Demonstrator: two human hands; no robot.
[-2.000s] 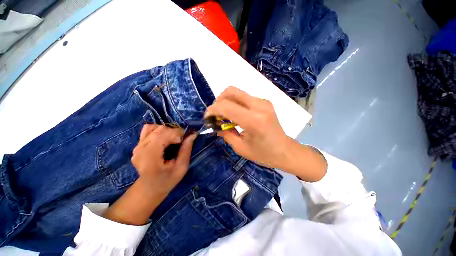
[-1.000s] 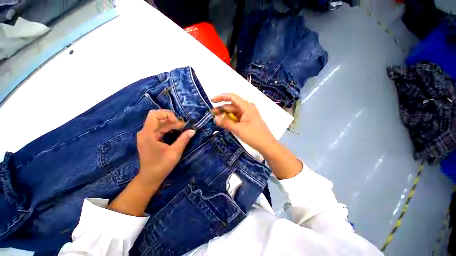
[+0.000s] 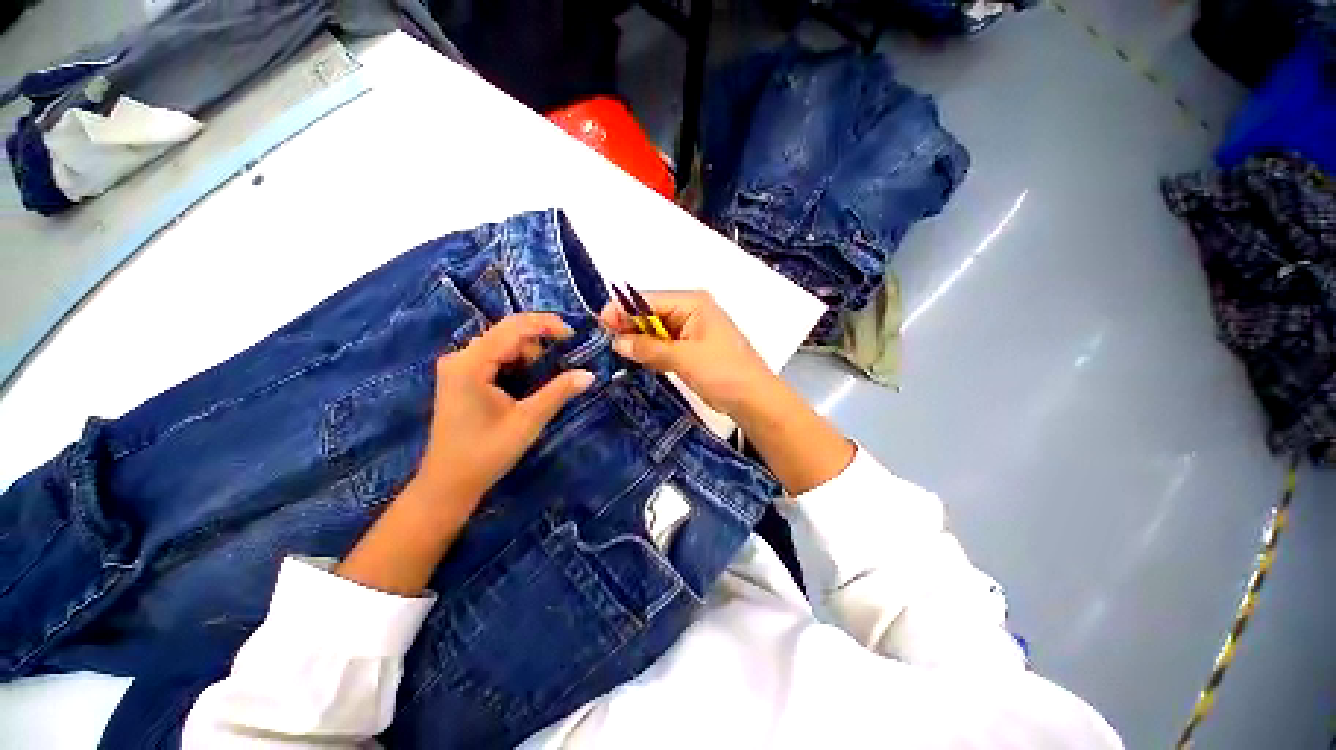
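Observation:
Blue denim jeans (image 3: 264,454) lie across the table, legs to the left and waistband (image 3: 548,264) toward the table corner. My left hand (image 3: 498,403) is at the waistband, thumb and forefinger around a folded denim edge; whether the fingertips close on it is hard to tell. My right hand (image 3: 696,349) holds yellow thread snips (image 3: 646,320) with two dark blades pointing up and away, its fingertips touching the waistband. A white label or lining patch (image 3: 665,511) shows below the waistband.
The white tabletop (image 3: 425,147) ends in a corner at right. Beyond it are a red item (image 3: 618,139) and heaped jeans (image 3: 843,161). Grey and white garments (image 3: 125,144) lie beyond a pale blue edge at upper left. Dark checked cloth (image 3: 1267,293) is at right above grey floor (image 3: 1026,440).
The snips now stand out of my right hand with their blades visible. My left hand's thumb and forefinger have spread somewhat. The view has shifted, showing more garments at upper left.

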